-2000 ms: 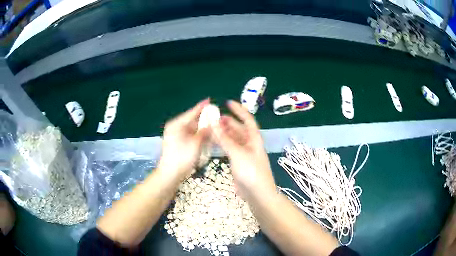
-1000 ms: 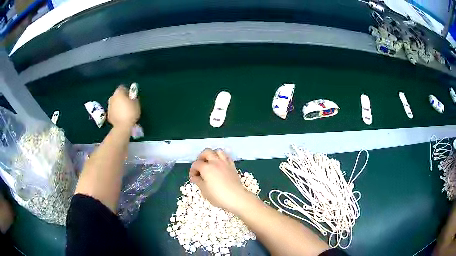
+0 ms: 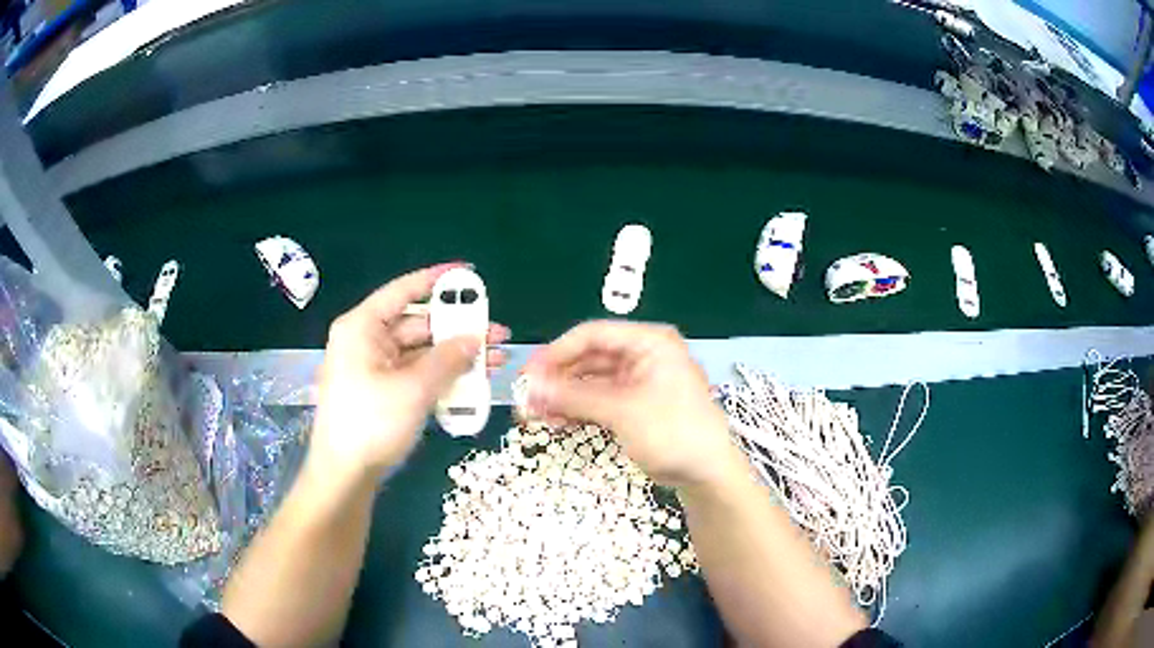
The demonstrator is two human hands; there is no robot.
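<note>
My left hand (image 3: 380,367) holds a long white car piece (image 3: 459,342) upright over the rail, its dark holes facing me, thumb across its middle. My right hand (image 3: 620,392) is just right of it, thumb and fingertips pinched on a small cream part (image 3: 523,392), blurred and mostly hidden by the fingers. The two pieces are apart. A heap of small cream parts (image 3: 544,532) lies below my hands on the dark green worktop.
The conveyor belt (image 3: 506,190) beyond the grey rail (image 3: 835,360) carries white car pieces (image 3: 626,268) and painted car shells (image 3: 782,253). A clear plastic bag (image 3: 114,443) stands left by the upright post (image 3: 51,241). A cord bundle (image 3: 823,481) lies right of the heap. Grey mixed parts (image 3: 1012,108) sit far upper right.
My left hand came back from the belt with a long white piece. My right hand rose from the heap with a small part. The belt's pieces moved right.
</note>
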